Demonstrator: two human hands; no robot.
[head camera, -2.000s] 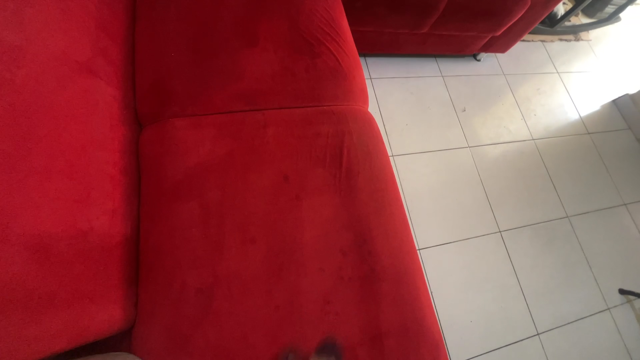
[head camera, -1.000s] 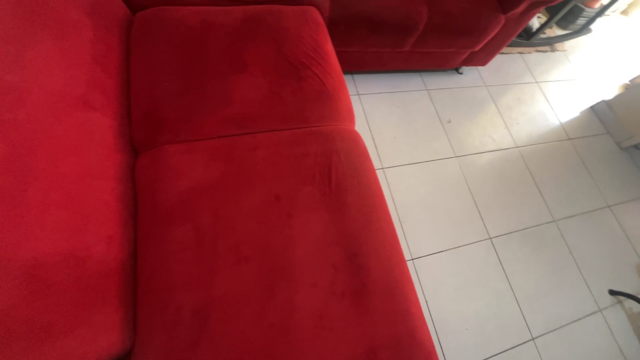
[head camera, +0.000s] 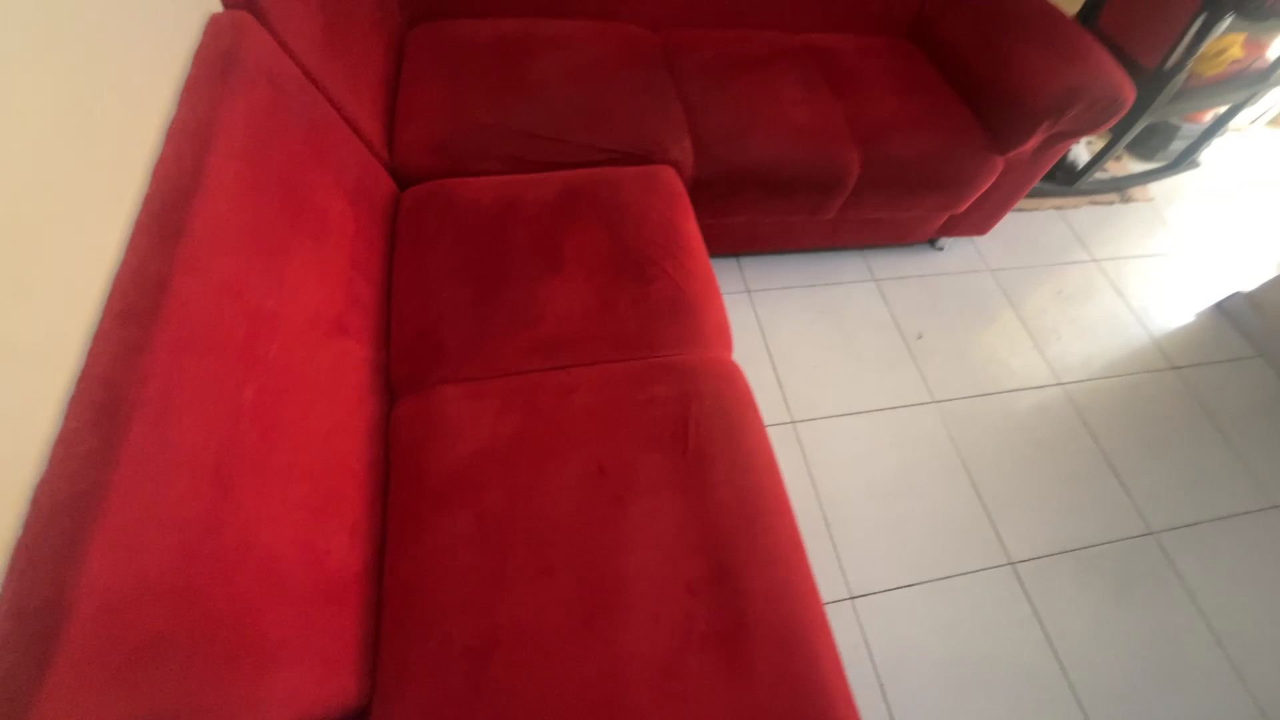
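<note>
Neither my left hand nor my right hand shows in the head view. A red velvet-like corner sofa fills the left and middle. Its near seat cushion (head camera: 600, 540) lies at the bottom middle, with a second seat cushion (head camera: 550, 270) directly behind it. Along the left runs the padded red backrest (head camera: 250, 400). Across the back, the other section has several joined seat cushions (head camera: 760, 120) and ends on the right in a rounded armrest (head camera: 1040, 80). Small creases mark the fabric.
White floor tiles (head camera: 960, 480) with dark joints cover the right side. A pale wall (head camera: 80, 160) stands behind the backrest. At the top right is a dark curved metal frame (head camera: 1130, 180) with blurred items in it. Bright light falls on the floor beside it.
The view has swung up and left, bringing in the backrest, the wall and the far sofa section. Dark blurred shapes at the bottom edge two seconds ago are out of view.
</note>
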